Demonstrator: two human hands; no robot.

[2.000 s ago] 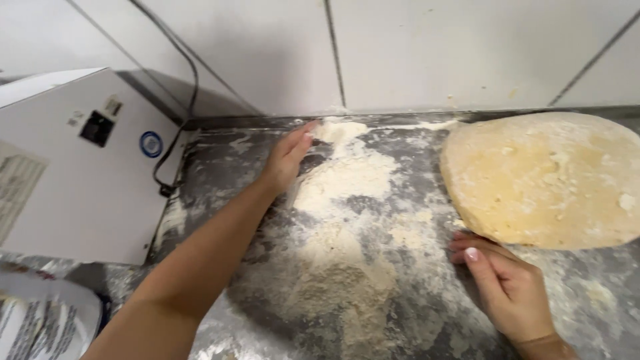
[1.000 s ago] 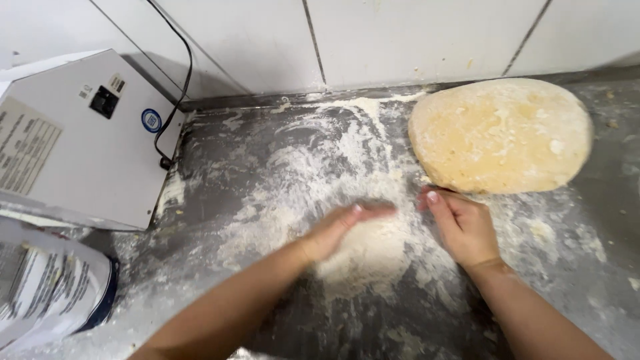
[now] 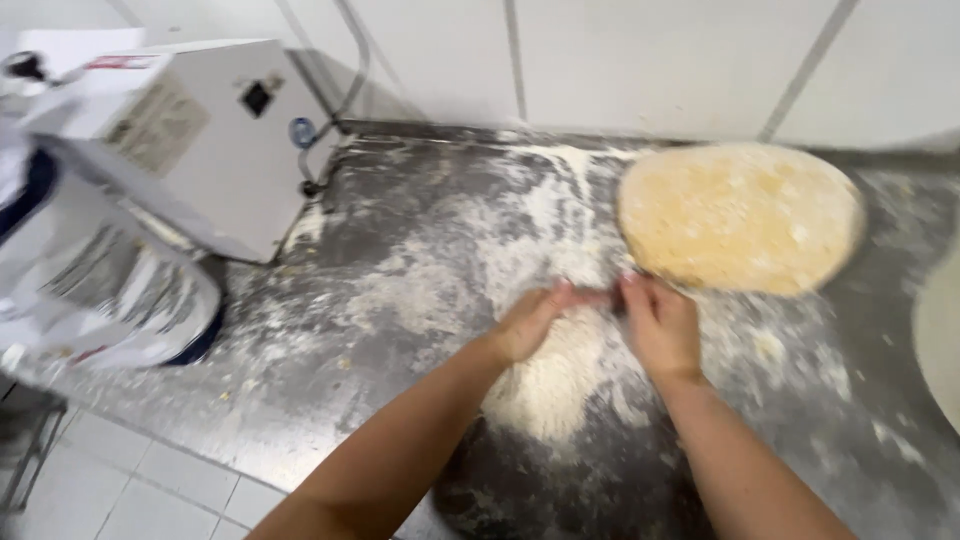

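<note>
My left hand (image 3: 534,319) rests on the floured metal worktop (image 3: 390,217), its fingers stretched toward my other hand and slightly blurred. Just to its right is my right hand (image 3: 660,322), its fingers loosely curled, with no object visible in it. The fingertips of both hands are close together; whether they touch cannot be told. Loose white flour (image 3: 547,390) lies heaped below and between the hands and is smeared thinly around them. A flattened oval slab of yellow dough (image 3: 742,217), dusted with flour, lies beyond my right hand, close to its fingers.
A pale boxy appliance (image 3: 217,150) with a cable stands at the back left. In front of it is a printed flour bag (image 3: 127,277). White tiled wall (image 3: 645,67) runs along the back. A pale rounded object (image 3: 941,330) is cut off at the right edge.
My left hand has come from the back of the worktop toward me and my right hand. The flour near the wall is more spread out than two seconds ago.
</note>
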